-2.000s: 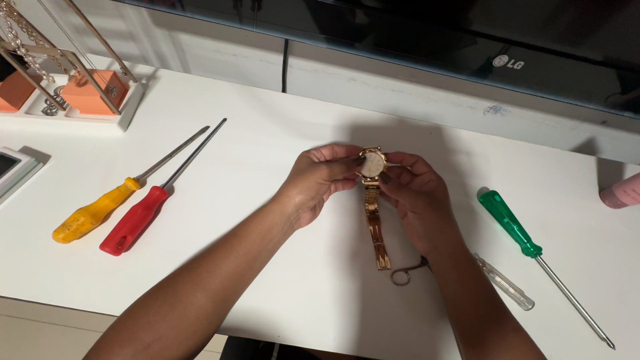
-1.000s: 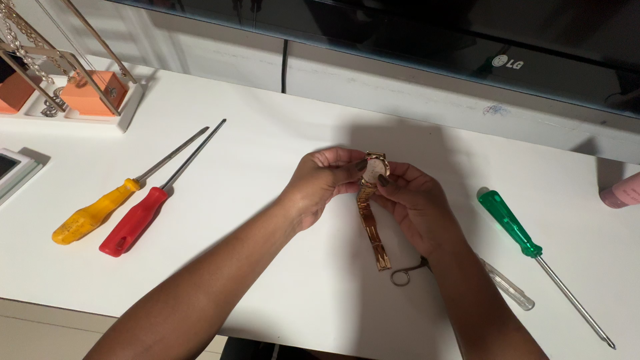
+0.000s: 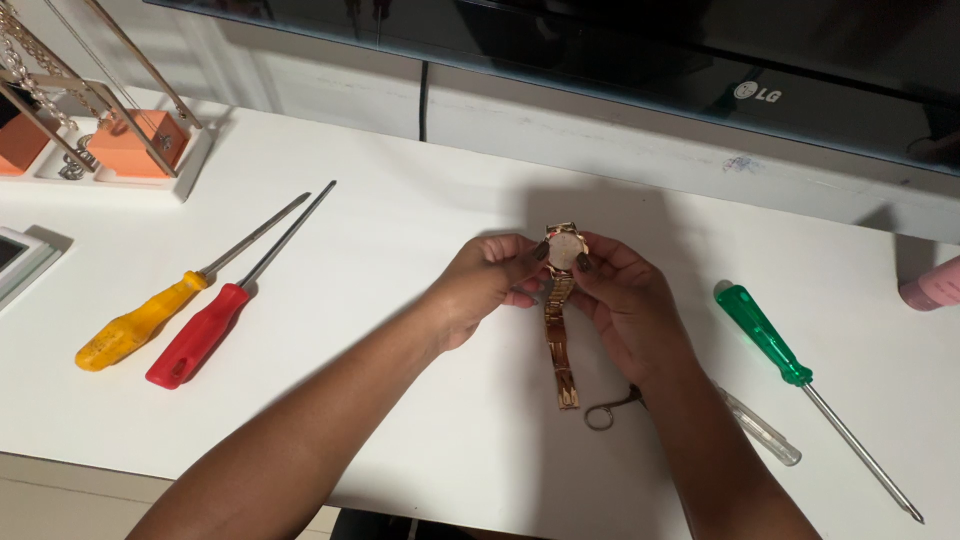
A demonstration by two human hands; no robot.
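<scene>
A gold-coloured wristwatch point(image 3: 565, 251) is held between my two hands, its pale dial facing up. My left hand point(image 3: 496, 279) grips the left edge of the case, thumb at the dial's rim. My right hand point(image 3: 626, 296) grips the right edge, thumb also on the rim. The gold metal link bracelet point(image 3: 557, 322) hangs down from the case toward me. Scissors, it seems, with a dark metal finger ring point(image 3: 599, 417), lie partly hidden under my right wrist. Beside that forearm is a clear plastic handle point(image 3: 765, 433), its other end hidden.
Yellow-handled point(image 3: 139, 322) and red-handled point(image 3: 199, 337) screwdrivers lie left on the white table point(image 3: 360, 465); a green-handled screwdriver point(image 3: 761, 334) lies right. A jewellery stand point(image 3: 184, 187) and a flat device point(image 3: 26, 262) are at left, a pink tube point(image 3: 934, 286) at right, an LG screen point(image 3: 600, 67) behind.
The watch case has tilted a little between my fingers, and its dial now shows more plainly than one second ago. Both hands stay at the case throughout.
</scene>
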